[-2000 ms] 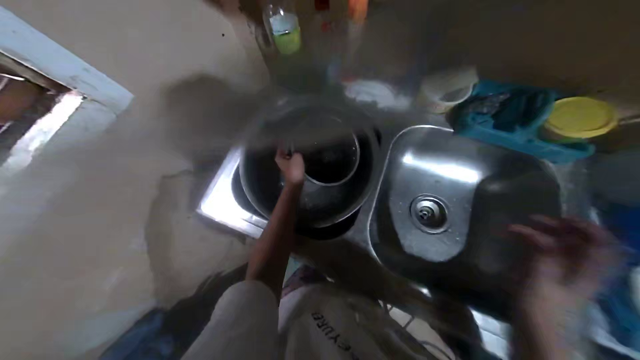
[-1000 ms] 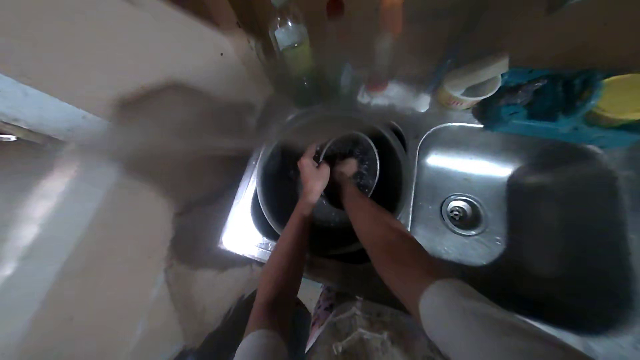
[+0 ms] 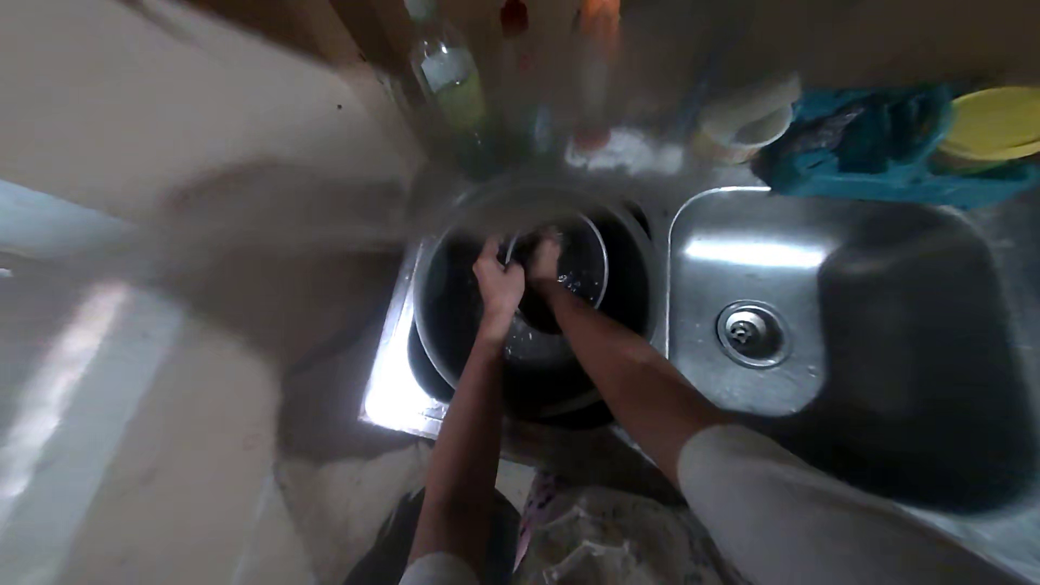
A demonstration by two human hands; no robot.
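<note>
A dark round pot [image 3: 600, 262] with a thin pale rim lies tilted inside a large metal basin [image 3: 439, 325], which sits over the left part of the steel sink unit. My left hand [image 3: 499, 280] grips the pot's left rim, fingers curled over it. Inside the pot is my right hand [image 3: 546, 258], blurred and close to the left hand; whether it holds anything cannot be told. Small bright drops or suds show on the pot's dark inner surface beside the right hand.
The right sink bowl [image 3: 747, 382] has a round drain [image 3: 752, 334]. Behind stand a glass bottle [image 3: 451, 81], a white tub [image 3: 747, 130], a teal plastic rack [image 3: 869, 175] and a yellow round lid [image 3: 999, 122]. A wall is at the left.
Two seconds ago my right hand was over the right sink bowl; it has moved left into the pot. My left hand has stayed at the pot's rim. The view has shifted somewhat.
</note>
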